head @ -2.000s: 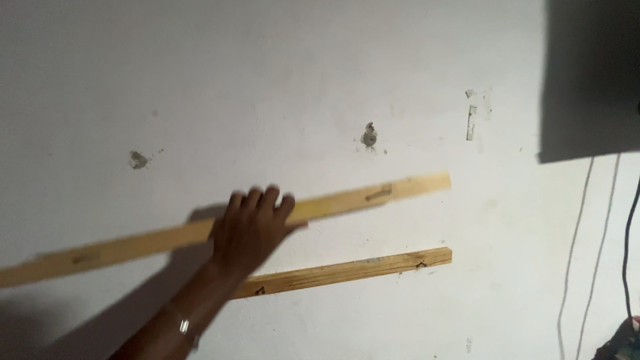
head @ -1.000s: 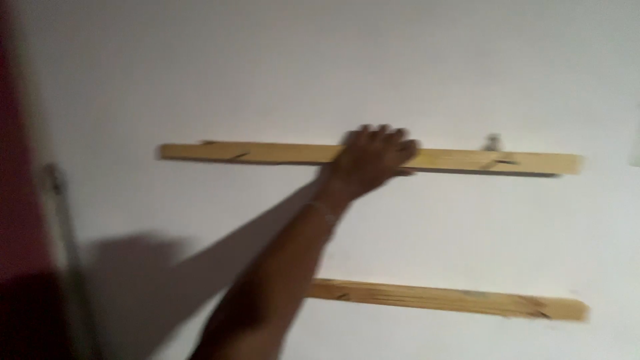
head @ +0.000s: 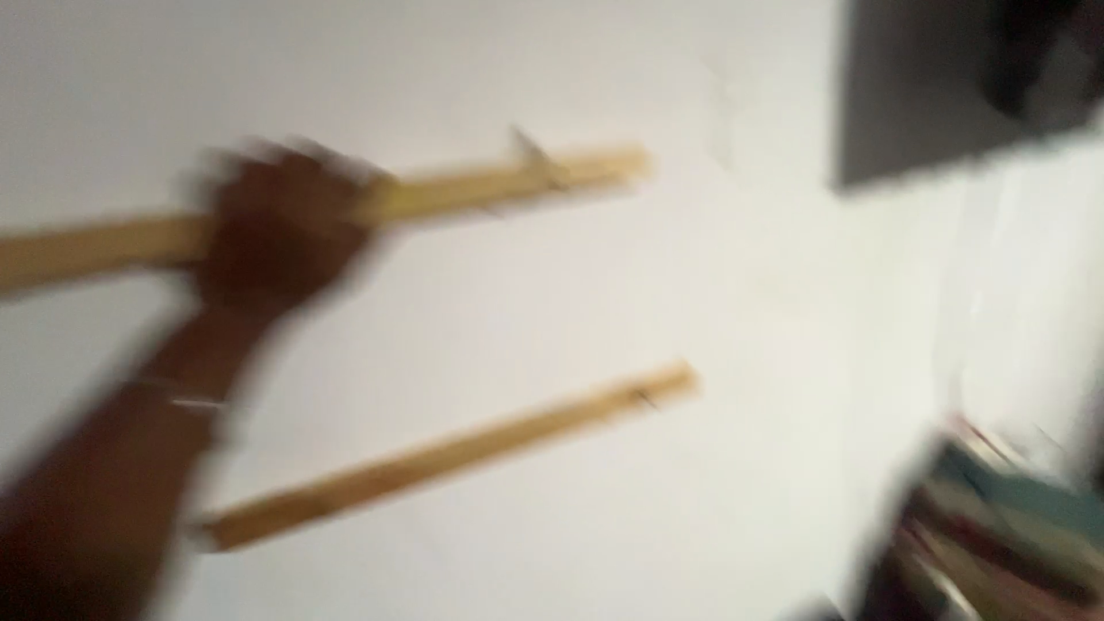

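Observation:
My left hand (head: 285, 224) comes in from the lower left, its fingers closed over the upper pale wooden batten (head: 492, 185) against a white wall. A thin band shows on the wrist. A dark mark, blurred, meets the batten's top edge near its right end. Lower on the wall is a second wooden batten (head: 448, 457), slanting up to the right, with a dark mark near its right end. The upper batten's left end runs out of view. My right hand is not in view.
A dark grey panel (head: 914, 95) hangs at the upper right of the white wall (head: 742, 285). A blurred pile of multicoloured items, perhaps cloth, stands at the lower right (head: 992, 535). Faint cords run down the wall above it.
Between the two earlier frames, my left hand raised the upper batten to the wall's damaged spot. It still holds the batten. The view has since swung right and tilted.

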